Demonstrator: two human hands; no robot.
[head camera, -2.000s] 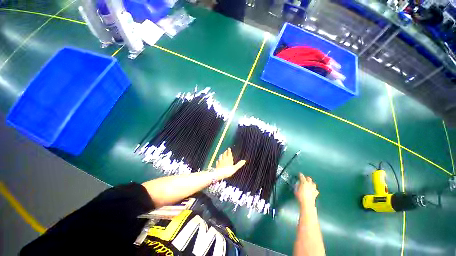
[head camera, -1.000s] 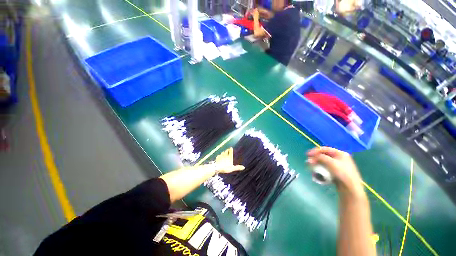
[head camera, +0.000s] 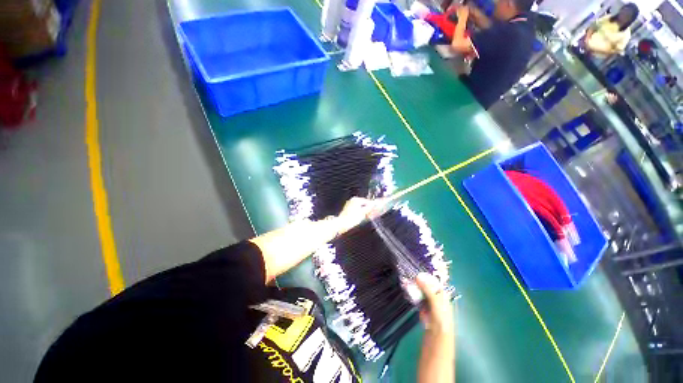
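Observation:
Two piles of black cable assemblies with white ends lie side by side on the green bench, the far pile (head camera: 338, 173) and the near pile (head camera: 367, 273). My left hand (head camera: 356, 212) is over the gap between the piles, its fingers pinching one end of a clear, shiny strip (head camera: 397, 250). The strip runs diagonally above the near pile to my right hand (head camera: 432, 293). My right hand is shut on a small roll, mostly hidden by the fingers, at the near pile's right side.
An empty blue bin (head camera: 255, 56) stands at the bench's far left edge. A blue bin (head camera: 517, 232) with red wire leads (head camera: 541, 200) stands at the right. White uprights (head camera: 358, 34) and clear bags (head camera: 410, 63) are at the back. A coworker (head camera: 500, 52) sits beyond.
My view has turned, shifting the bench. My right hand has brought the roll back over the near pile. A clear strip now stretches between both hands. My left hand has moved off the near pile's middle.

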